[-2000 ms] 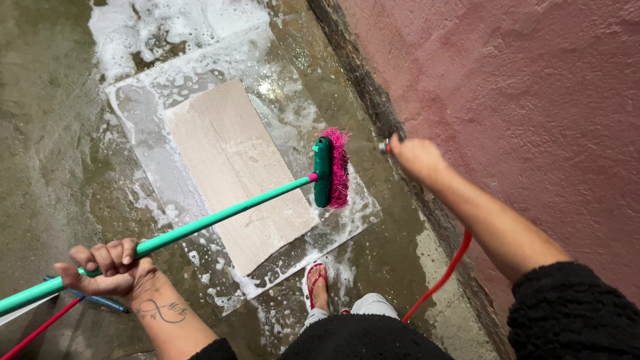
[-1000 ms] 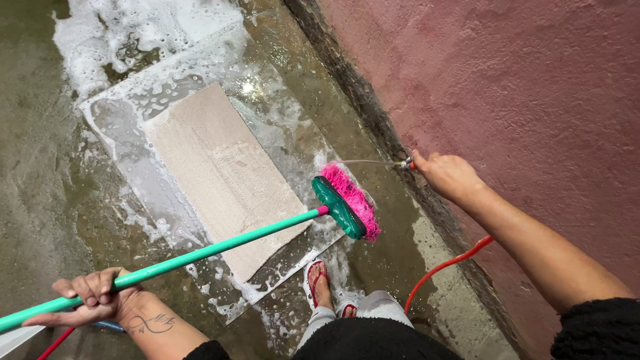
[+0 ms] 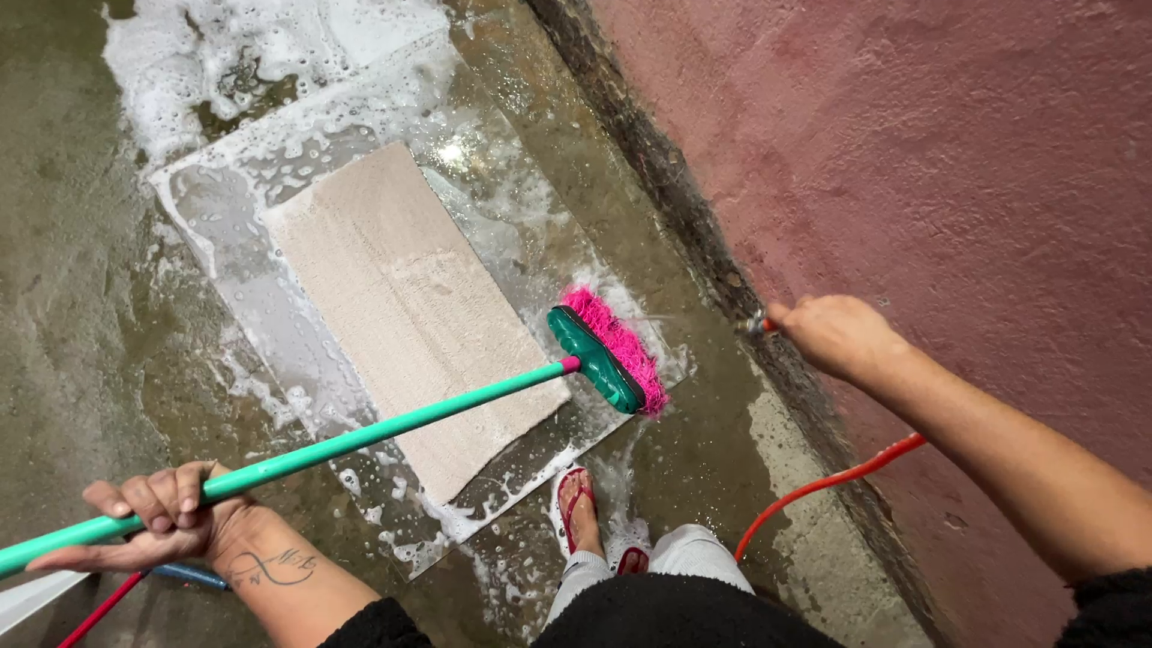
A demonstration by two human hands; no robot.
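Note:
My left hand [image 3: 162, 517] holds the teal handle of a broom [image 3: 396, 423] at the lower left, fingers curled over it. The broom's green head with pink bristles [image 3: 616, 346] is tilted at the right edge of a soapy, clear sheet [image 3: 252, 270]. My right hand [image 3: 837, 333], near the wall, grips the end of an orange hose [image 3: 828, 481] with a metal tip; a faint spray shows between the tip and the bristles. A beige mat [image 3: 414, 315] lies on the sheet, left of the broom head.
A pink wall [image 3: 900, 162] rises on the right. White foam [image 3: 270, 54] covers wet concrete floor [image 3: 81, 297] beyond the sheet. My feet in red flip-flops [image 3: 578, 508] stand by the sheet's near corner. A red pole [image 3: 103, 612] and a blue one [image 3: 191, 574] lie at lower left.
The broom head has turned from nearly upright in view to a slant, its bristles facing up and right. Both hands keep their hold on the broom and the hose.

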